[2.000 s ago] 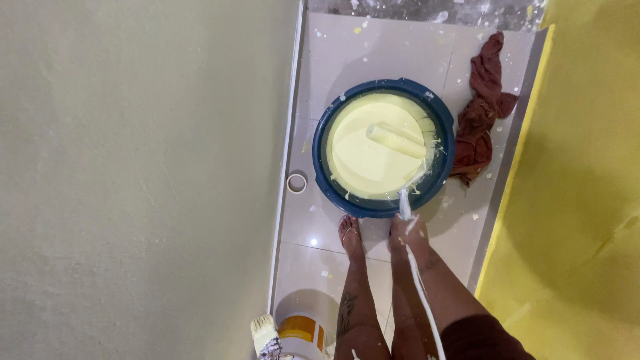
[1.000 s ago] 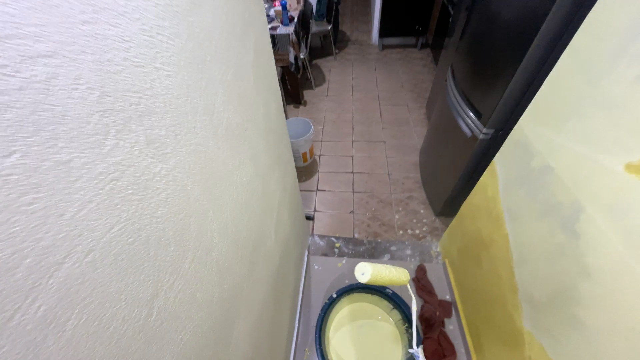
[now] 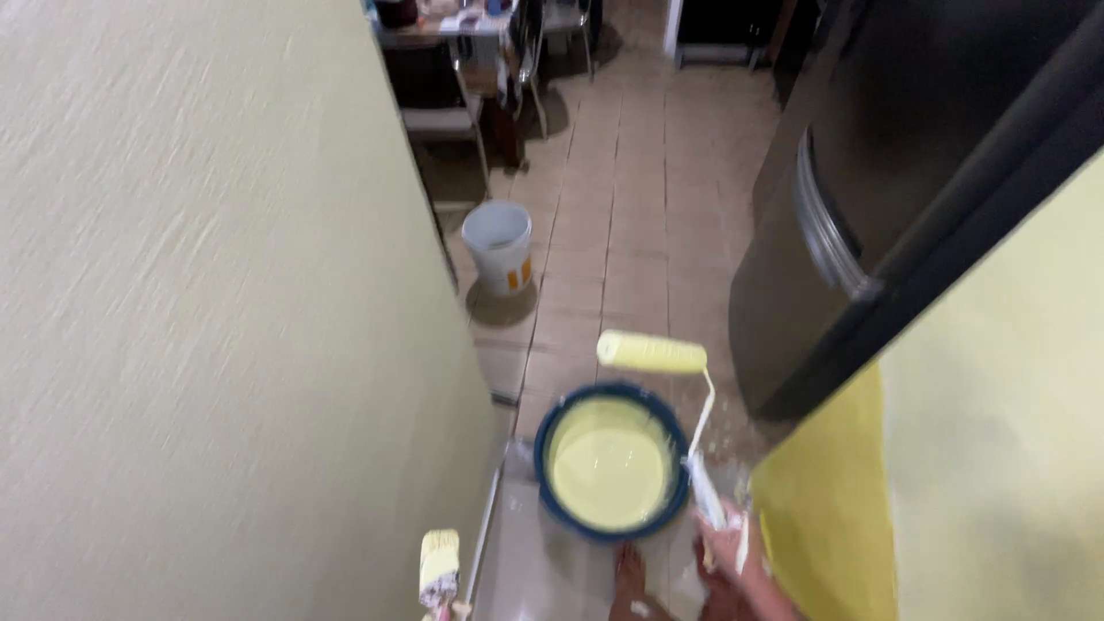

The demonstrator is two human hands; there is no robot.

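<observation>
In my right hand (image 3: pixel 731 542) is the paint-covered handle of a paint roller (image 3: pixel 653 353). Its sleeve, coated in pale yellow, is raised above the far side of a dark blue tub (image 3: pixel 548 502) of pale yellow paint (image 3: pixel 609 470). The tub stands on the floor just beyond my bare feet. At the bottom edge, my left hand (image 3: pixel 448 611) shows only as fingertips around the handle of a paintbrush (image 3: pixel 439 565), bristles up and yellow with paint, close to the left wall.
A pale wall (image 3: pixel 259 345) rises on the left, a partly darker yellow wall (image 3: pixel 819 492) on the right. Beyond the tub are a white bucket (image 3: pixel 498 246) on floor tiles, a chair (image 3: pixel 440 116) and table at the upper left, and a dark refrigerator (image 3: pixel 802 216) at the right.
The roller was lying in the tub two seconds ago; it is now lifted out. The view has tilted up. My left hand with the brush has come into view at the bottom.
</observation>
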